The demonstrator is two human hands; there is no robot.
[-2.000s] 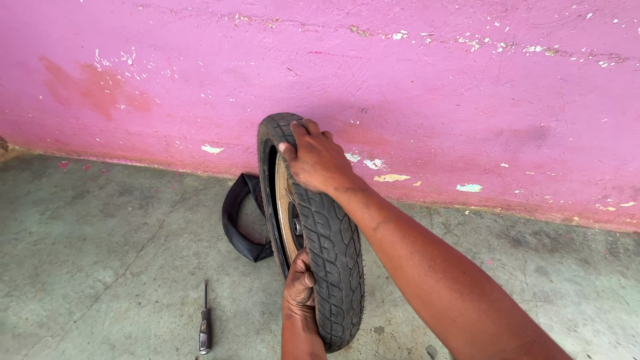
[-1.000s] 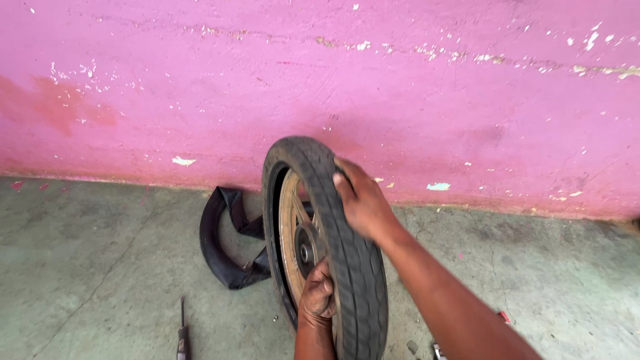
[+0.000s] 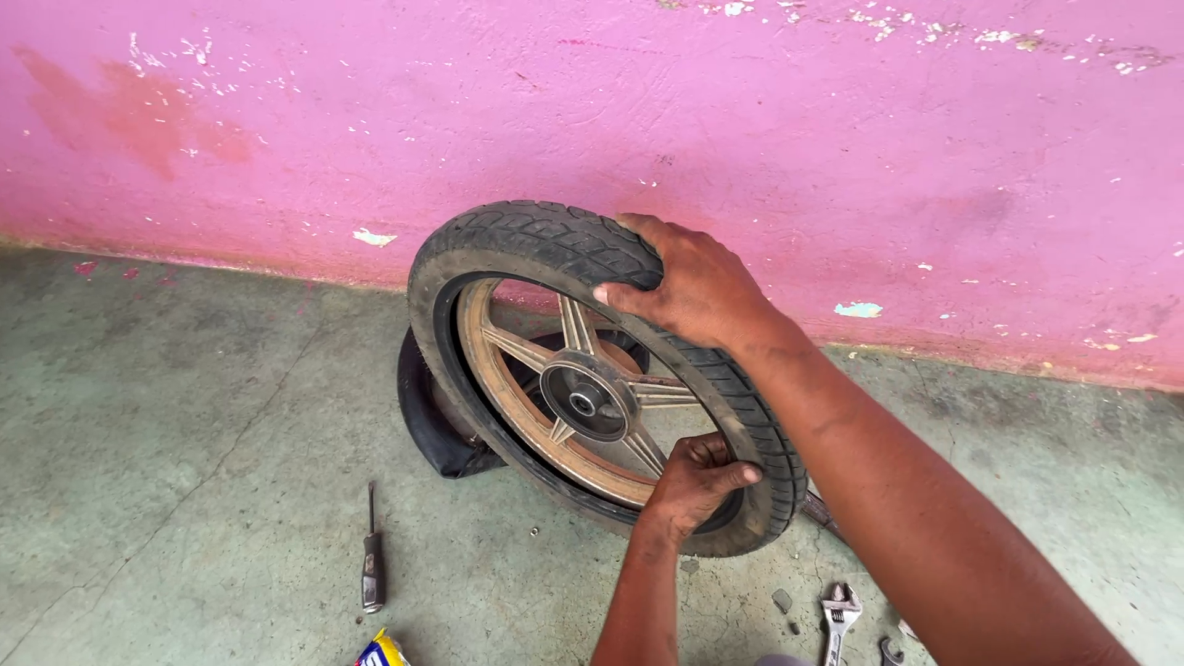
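Observation:
A black rubber tire with a worn tread stands tilted on the floor, its open side facing me. Inside it sits a tan spoked wheel rim with a dark hub at the centre; a dark gap shows between tire and rim along the left and lower side. My right hand grips the tire's upper right, thumb on the sidewall and fingers over the tread. Lower right, my left hand holds the tire's sidewall, thumb outside and fingers curled inside. Partly hidden behind the wheel lies a black inner tube.
A screwdriver lies left of the wheel, near a yellow and blue packet. At lower right are an adjustable wrench and an open-end wrench. A small nut rests on the concrete. Behind the wheel rises a pink wall.
The wheel has turned and leaned over, from nearly edge-on to showing its spoked face. My left hand has moved from near the hub to the tire's lower right sidewall.

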